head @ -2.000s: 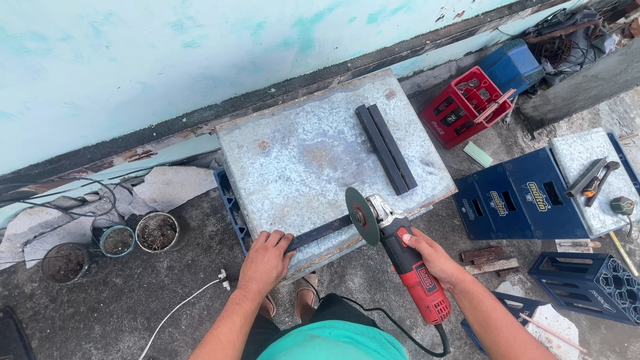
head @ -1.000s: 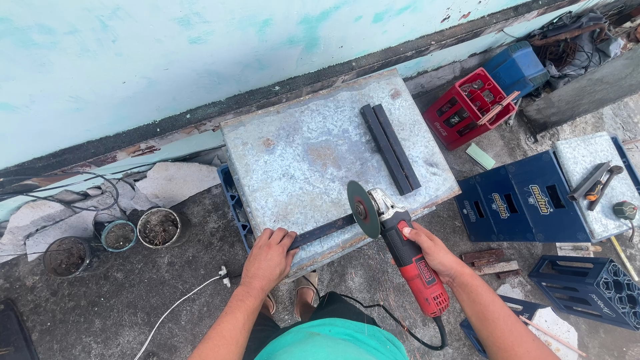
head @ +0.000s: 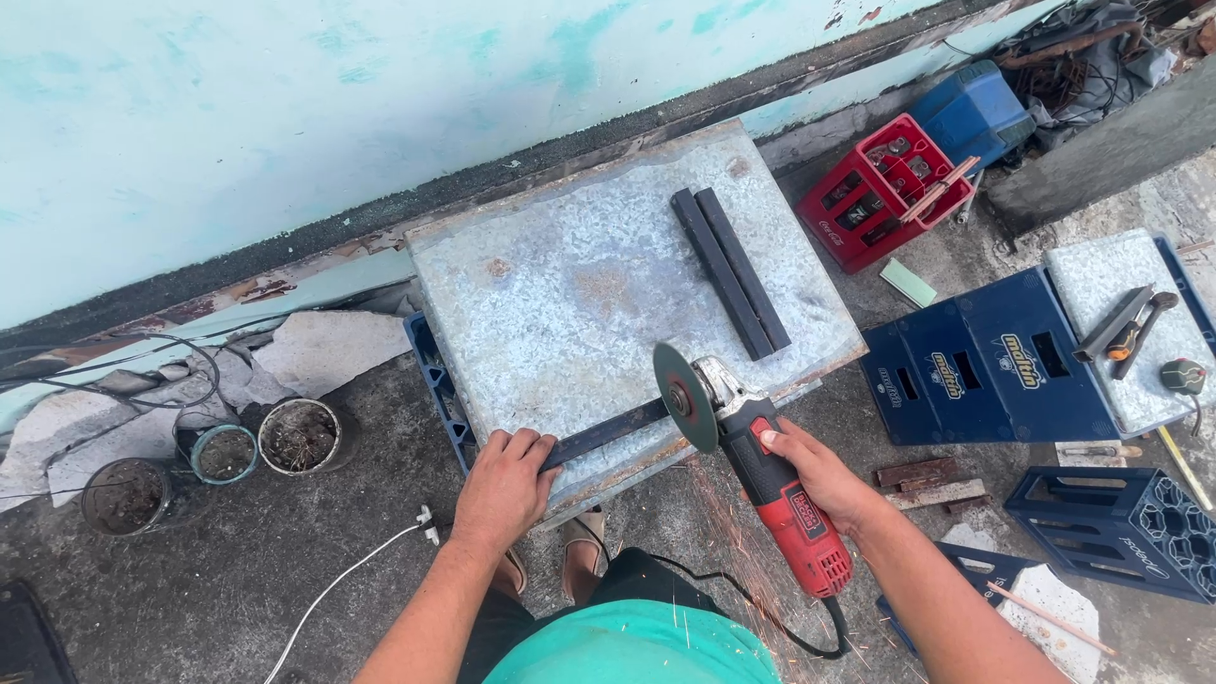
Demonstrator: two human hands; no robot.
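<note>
My right hand [head: 815, 467] grips a red and black angle grinder [head: 784, 494]. Its cutting disc [head: 686, 397] stands upright at the right end of a dark metal bar [head: 608, 432], and sparks [head: 727, 532] fly down toward my shirt and legs. With my left hand [head: 503, 480] I press the bar's left end onto the galvanized metal tabletop [head: 532, 313], near its front edge. Two dark metal bars [head: 730, 274] lie side by side at the tabletop's right. The exact contact between disc and bar is partly hidden.
A red bottle crate [head: 883, 190] stands behind at the right. Blue crates [head: 988, 366] hold a metal sheet with pliers and a tape measure [head: 1183, 376]. Pots of soil [head: 299, 437] stand left. A white cord [head: 351, 560] and the grinder's black cord [head: 798, 641] run near my feet.
Orange sparks now stream below the disc; none show in the earlier frames. Both hands keep about the same places on the bar and grinder.
</note>
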